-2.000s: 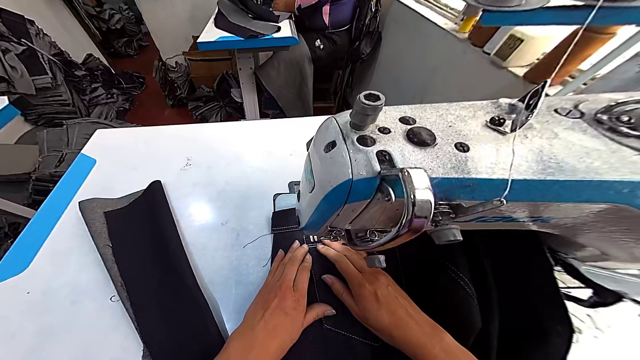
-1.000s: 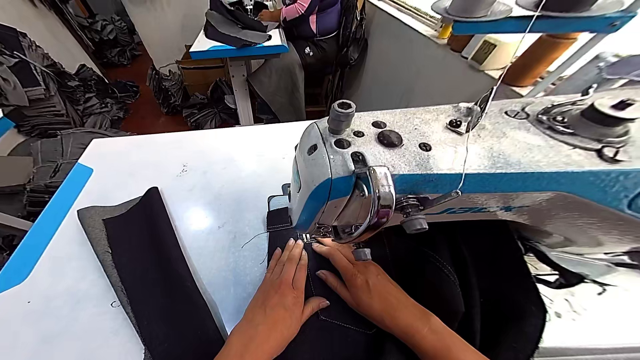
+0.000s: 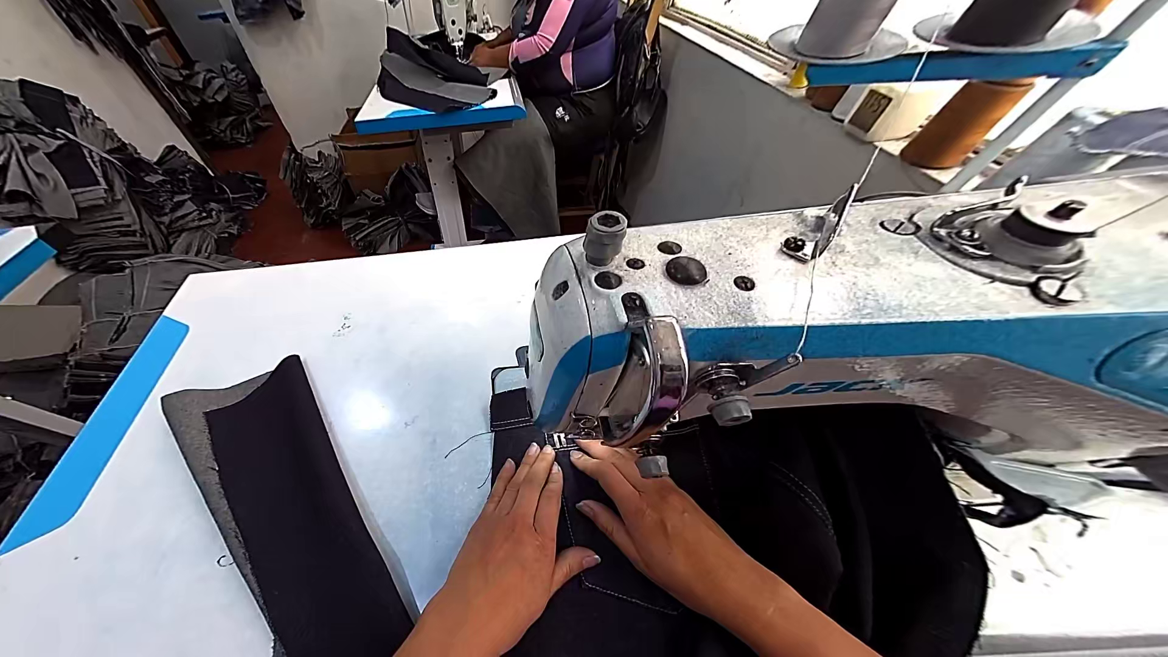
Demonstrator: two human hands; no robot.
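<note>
Dark denim fabric [image 3: 630, 584] with pale stitched lines lies under the head of an industrial sewing machine [image 3: 584, 347]. My left hand [image 3: 516, 547] rests flat on it, fingertips just before the presser foot [image 3: 558, 442], fingers together and thumb out. Close on its right, my right hand [image 3: 652, 520] presses the same fabric, its index fingertip beside the foot. The needle is hard to make out. Behind the foot a strip of the fabric [image 3: 511, 411] sticks out, with loose thread at its left. More dark cloth [image 3: 876, 511] is bunched beneath the machine arm.
A folded dark fabric piece [image 3: 283, 511] lies on the white table [image 3: 429, 301] at left. Thread cones [image 3: 844, 27] stand on a rack at upper right. Beyond the table, a person [image 3: 566, 46] works at another machine. Bundled fabric [image 3: 119, 210] is piled at far left.
The view has shifted somewhat, bringing more of the machine's right side into sight. Both hands stay on the fabric in front of the presser foot.
</note>
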